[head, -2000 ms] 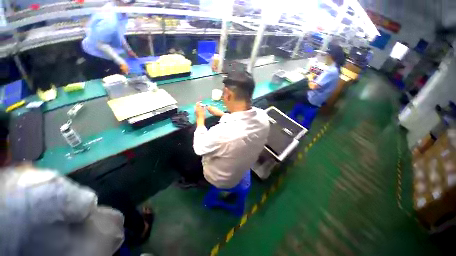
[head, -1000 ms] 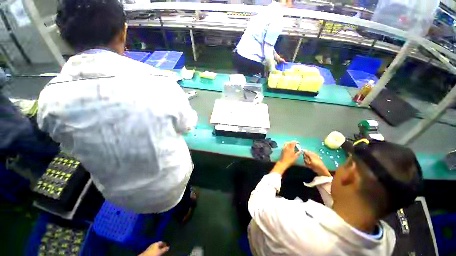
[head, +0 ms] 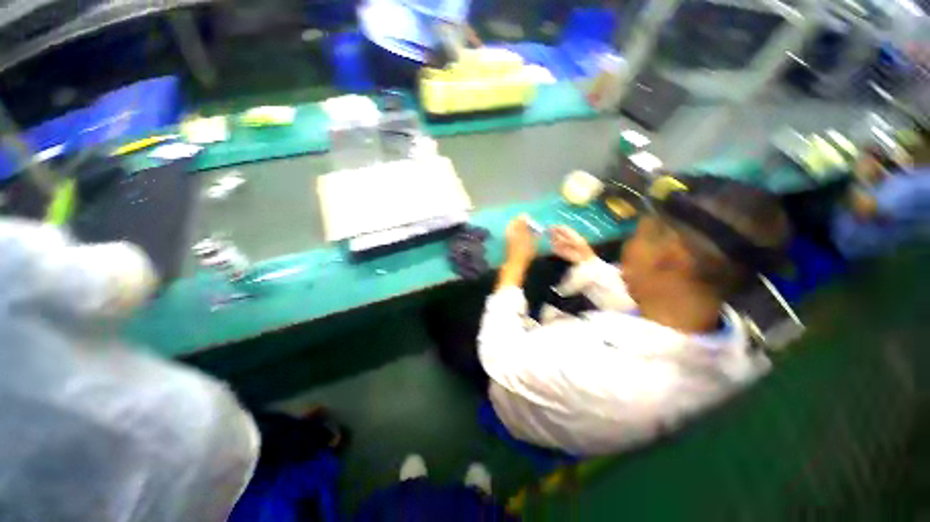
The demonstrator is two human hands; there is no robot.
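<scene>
Neither of my hands is in the picture. Nearest in front of me is the long green-edged bench (head: 275, 314), blurred. A tan and white board (head: 393, 199) lies on a dark-based stack on it. A black crumpled cloth (head: 469, 252) lies at the bench edge to the right of the stack. Small silver-white modules (head: 219, 255) lie on the left part of the bench. A seated person (head: 602, 347) in a pale shirt holds a small light object between both hands at the bench edge.
Another person's pale back (head: 112, 377) fills the lower left. A blue stool (head: 291, 487) stands beside it. Two light shoe tips show at the bottom centre. Yellow packing (head: 479, 84) and blue bins (head: 107, 122) are across the bench. A further person is at the right edge.
The view has swung and blurred. The person in front on the left now sits lower left in the picture. The bare hand seen at the bottom edge one second ago is gone.
</scene>
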